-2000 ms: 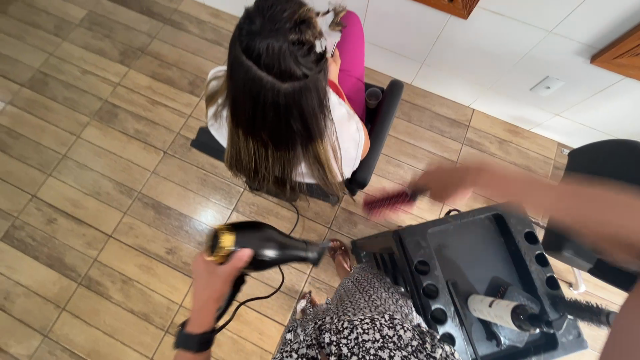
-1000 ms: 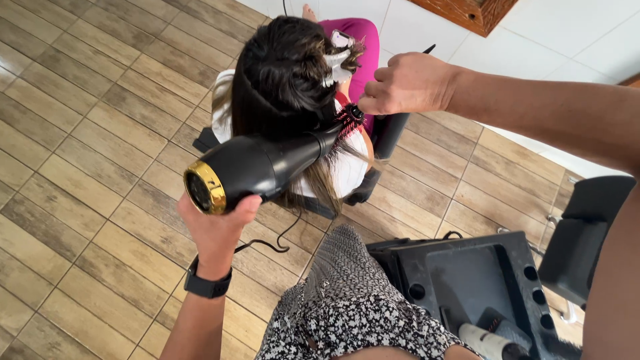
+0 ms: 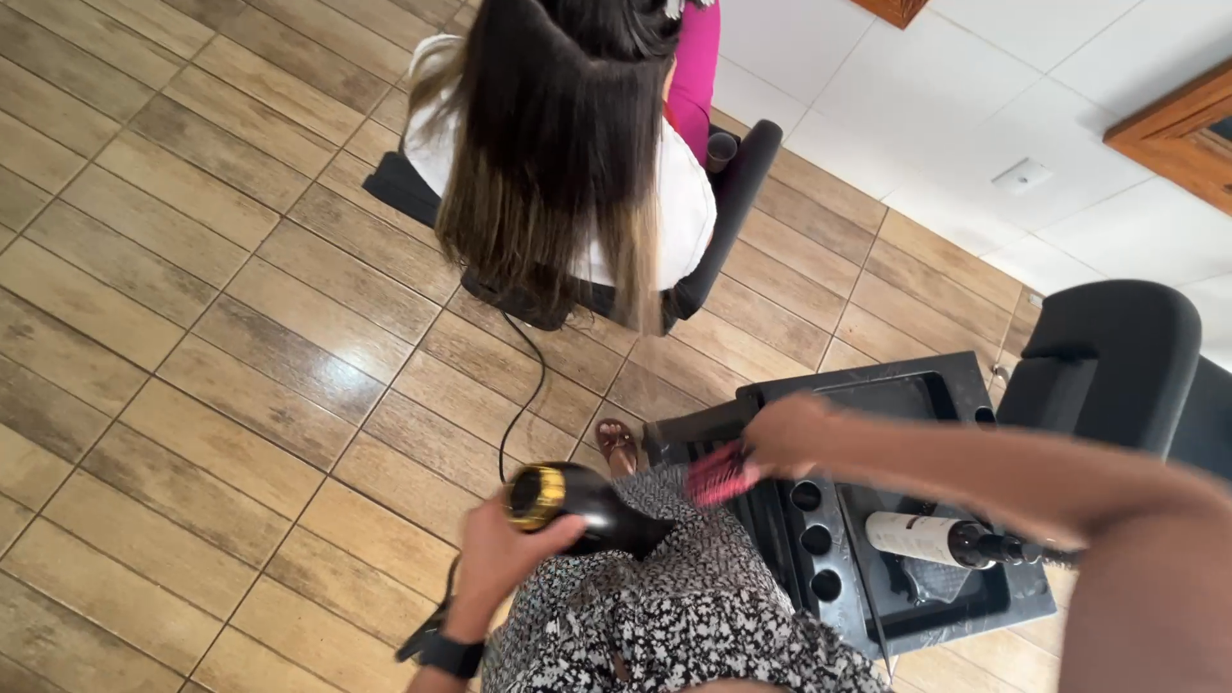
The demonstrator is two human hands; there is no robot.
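Note:
My left hand (image 3: 515, 553) grips a black hair dryer (image 3: 597, 510) with a gold rear ring, low in front of my patterned skirt; its nozzle points right. My right hand (image 3: 794, 433), somewhat blurred, holds a pink bristled hairbrush (image 3: 720, 474) just right of the nozzle, near the trolley's edge. Brush and dryer are apart, and both are away from the hair. The seated person's long dark hair (image 3: 577, 144), lighter toward the ends, hangs down over a white covering (image 3: 688, 207) and the chair back. A part line crosses it near the top.
A black salon trolley (image 3: 857, 375) at lower right carries a bottle with a pale label (image 3: 914, 537). A black chair (image 3: 1116, 356) stands beyond it. A small cup (image 3: 720, 151) is by the occupied chair's armrest (image 3: 746, 192). A black cord (image 3: 539, 385) runs over the tiled floor (image 3: 269, 385).
One second ago, the brush and dryer were at the person's hair; both hands have since drawn back toward my body, still holding them. The hair now hangs down loosely.

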